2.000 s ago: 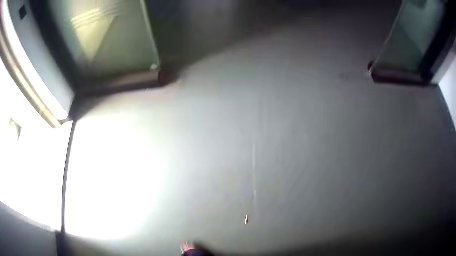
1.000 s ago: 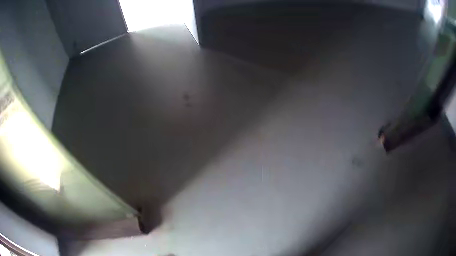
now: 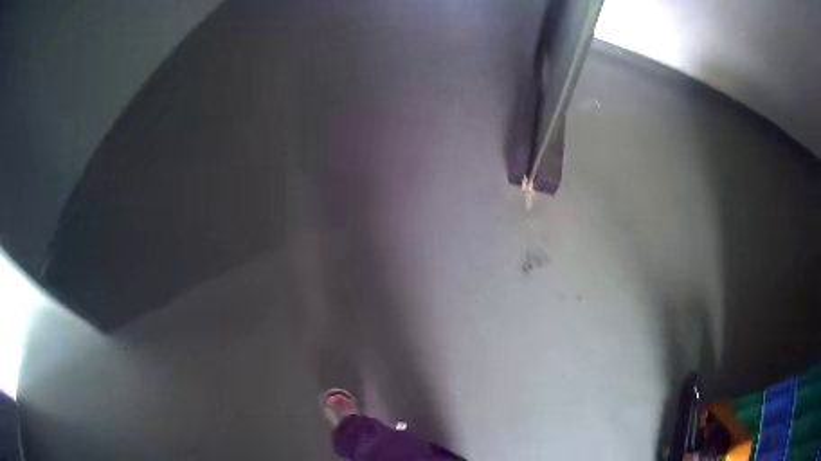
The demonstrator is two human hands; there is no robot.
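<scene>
Stacked green and blue crates are cut off by the lower right edge. An orange-yellow part lies against their left side, with a dark object at it. A black upright bar or handle stands just left of this. I see no hand on it. At the bottom, a dark purple trouser leg ends in a small pale shoe or foot on the floor. Neither my left hand nor my right hand is in view.
A glass door, seen nearly edge-on, stands open at the top centre-right, its dark bottom rail low over the grey floor. Grey walls curve round the upper left and top right. Bright light enters at both sides.
The view has swung past the doorway. One door now shows edge-on at upper centre-right. The crates, orange part and black bar have entered at lower right; the leg shows more.
</scene>
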